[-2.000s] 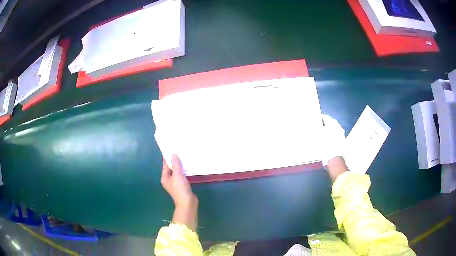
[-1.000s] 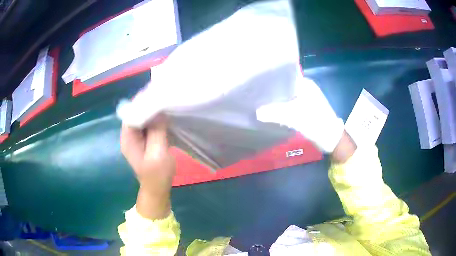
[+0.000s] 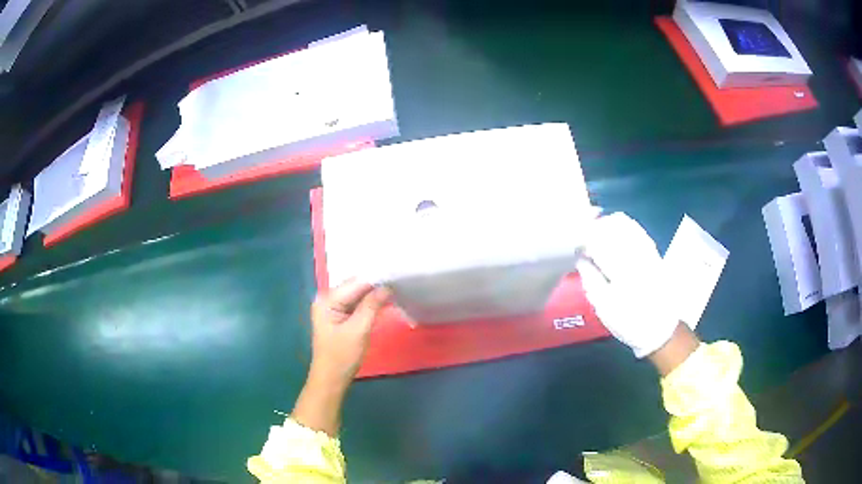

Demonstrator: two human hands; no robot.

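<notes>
A white box (image 3: 463,198) with a plain top face and a small dark round mark is tilted over the red mat (image 3: 454,348). Its front side is in shade, and what it holds is hidden. My bare left hand (image 3: 345,321) grips its front left corner. My white-gloved right hand (image 3: 631,282) holds its right edge. A narrow white card piece (image 3: 698,265) with faint print lies on the green bench just right of the glove.
White boxes on red mats stand at the far left (image 3: 284,106) and left edge (image 3: 85,170). A box with a dark tablet picture (image 3: 751,40) sits on a mat at the far right. Staggered white boxes (image 3: 792,250) stand at the right edge of the green bench (image 3: 180,321).
The loose white sheet raised and bent between my hands is no longer seen in that shape. A firm-edged white box with a dark mark now shows there. My left hand has moved right and down.
</notes>
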